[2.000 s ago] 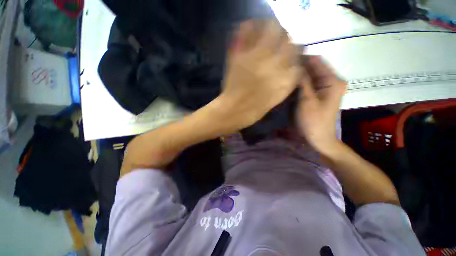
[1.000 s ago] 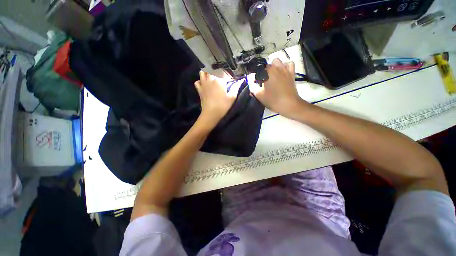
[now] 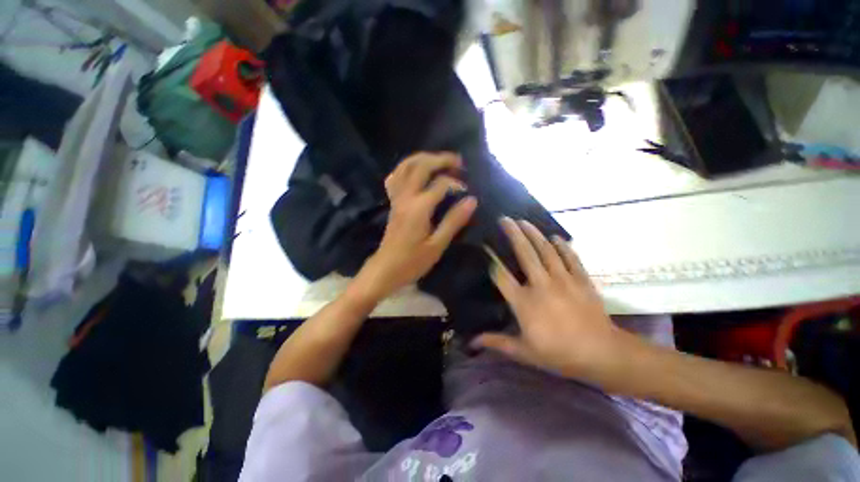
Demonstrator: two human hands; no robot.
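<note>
The black garment (image 3: 377, 104) lies over the left of the white sewing table, and part of it hangs over the front edge towards the lap. My left hand (image 3: 421, 212) grips a fold of the black cloth with curled fingers. My right hand (image 3: 556, 301) lies on the cloth near the table edge, fingers spread, palm down. The pale sewing machine head (image 3: 603, 47) stands behind, with dark parts around the brightly lit needle area; no cloth shows under it. The image is slightly blurred.
A phone (image 3: 719, 122) lies right of the needle, with black snips (image 3: 668, 152) and pink and blue items (image 3: 830, 155) beside it. A red basket (image 3: 787, 329) stands lower right. A white box (image 3: 156, 202), green cloth (image 3: 179, 99) and black cloth pile (image 3: 141, 353) are at left.
The garment's near part has come from under the needle to the table's front edge. Both hands have moved back towards the lap; my right hand now lies flat with its fingers spread.
</note>
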